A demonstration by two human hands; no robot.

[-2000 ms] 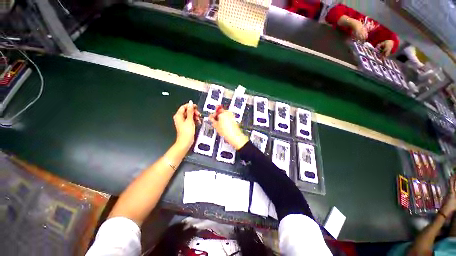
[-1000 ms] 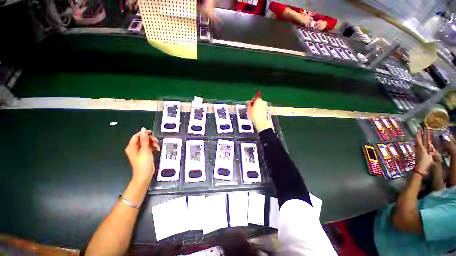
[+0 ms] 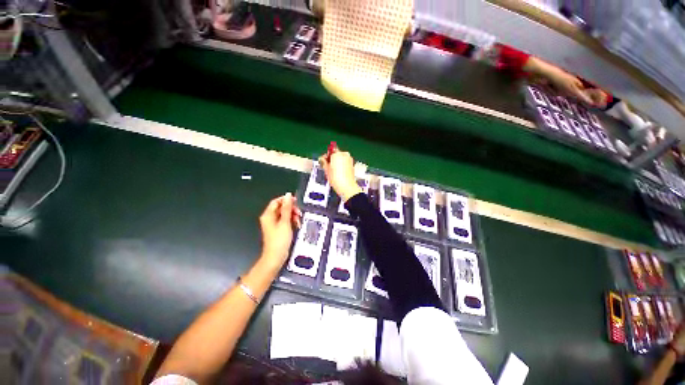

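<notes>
A clear blister tray (image 3: 490, 301) lies on the dark green bench. It holds two rows of phones (image 3: 467, 281) back side up, white with a dark oval near one end and a dark printed patch. My right hand (image 3: 341, 174) is over the far left of the tray, closed around a slim red stick (image 3: 333, 148) that points away from me. My right forearm in a black sleeve hides parts of some phones. My left hand (image 3: 278, 222) is at the tray's left edge, fingertips pinched together at a small pale thing too small to name.
White slips (image 3: 296, 331) line the near bench edge, with one more white piece (image 3: 513, 370) to the right. A pale rail (image 3: 526, 219) runs behind the tray beside the green belt. Red phones (image 3: 616, 317) stand in a tray at right. Yellow perforated sheets (image 3: 366, 49) hang ahead.
My right hand moved from the left phones to the tray's far right, then back to the far left corner, with the red stick. My left hand stayed by the tray's left edge. The view swung.
</notes>
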